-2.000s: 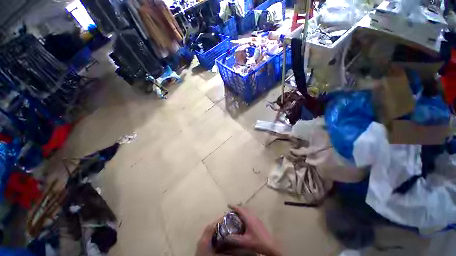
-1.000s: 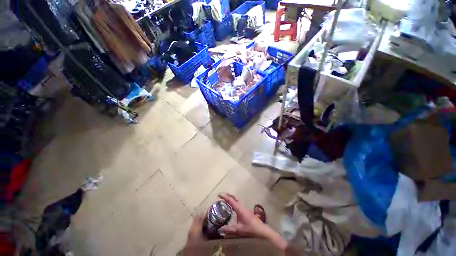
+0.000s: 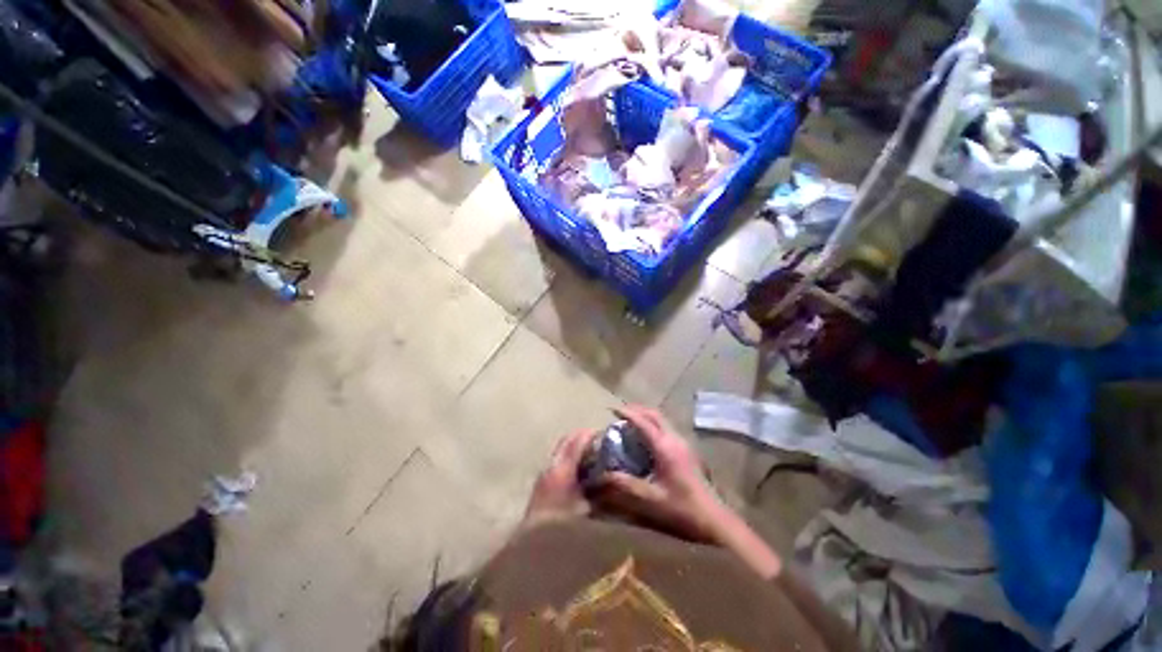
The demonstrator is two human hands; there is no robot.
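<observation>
A metal flask (image 3: pixel 619 448) with a dark, shiny round top is held upright in front of my body, low in the middle of the picture. My left hand (image 3: pixel 558 479) is around its left side. My right hand (image 3: pixel 663 474) is around its right side, with the fingers over the near side and top edge. The lower part of the flask is hidden by my hands. Whether the lid is on cannot be told.
Blue crates (image 3: pixel 561 229) with pale offcuts stand ahead. A rack of dark clothes (image 3: pixel 140 153) is at the left. A pale bin (image 3: pixel 1045 280), a blue plastic bag (image 3: pixel 1047 471) and beige cloth (image 3: pixel 892 548) lie at the right. A dark scrap (image 3: pixel 172 560) is on the floor.
The view has moved forward and tilts down more, so the blue crates appear nearer. My right hand, whose fingers were spread beside the flask, now wraps it. My brown patterned clothing now shows below.
</observation>
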